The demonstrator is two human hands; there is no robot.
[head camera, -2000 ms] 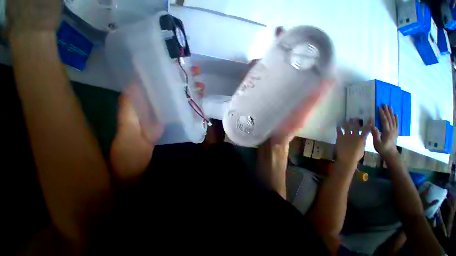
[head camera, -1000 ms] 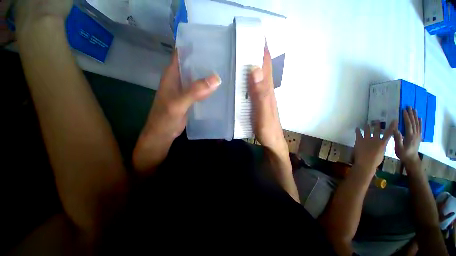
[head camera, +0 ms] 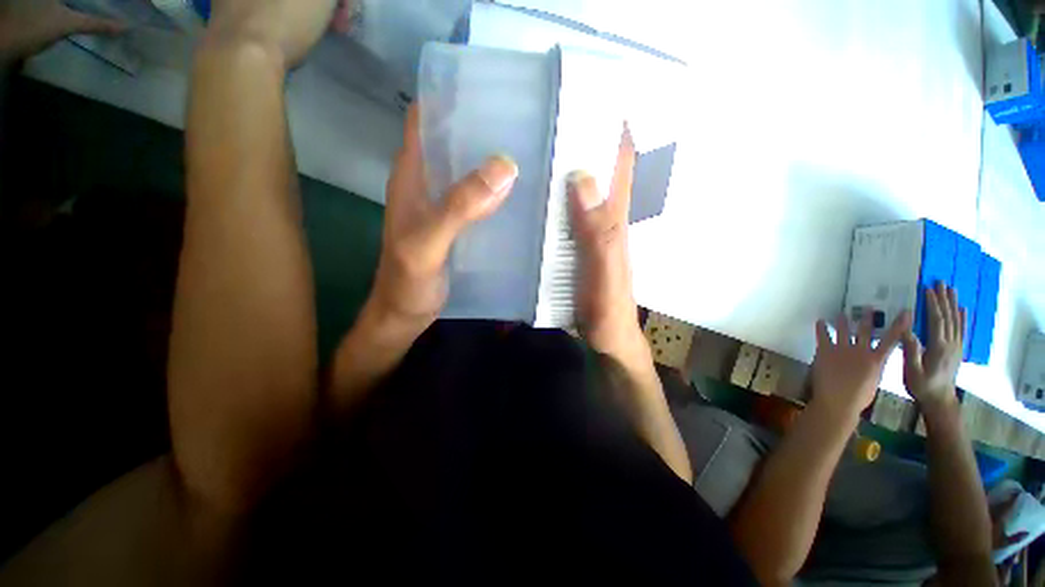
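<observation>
The frosted translucent body (head camera: 487, 115) and the white housing cover (head camera: 587, 98) stand side by side, meeting along a straight seam, over my lap at the table's near edge. The slotted side vent (head camera: 560, 258) shows on the cover's rim. My left hand (head camera: 441, 235) grips the body from the left, thumb on its face. My right hand (head camera: 602, 247) grips the cover from the right, thumb near the slits. The inside of the two parts is hidden, and no fan or wires can be made out.
Blue and white retail cartons (head camera: 885, 275) stand at the right, with a neighbour's hands (head camera: 854, 367) at them. More cartons (head camera: 1011, 75) lie at the far right. Another person's forearm (head camera: 241, 229) crosses the left. Power sockets (head camera: 668, 341) line the table edge. A grey flat piece (head camera: 652, 184) lies beyond my right hand.
Two seconds ago the parts were apart, with a fan and wires showing at the body. Now they are together. Since one second ago the neighbour's left-side arm has moved right and the blue carton there is mostly hidden.
</observation>
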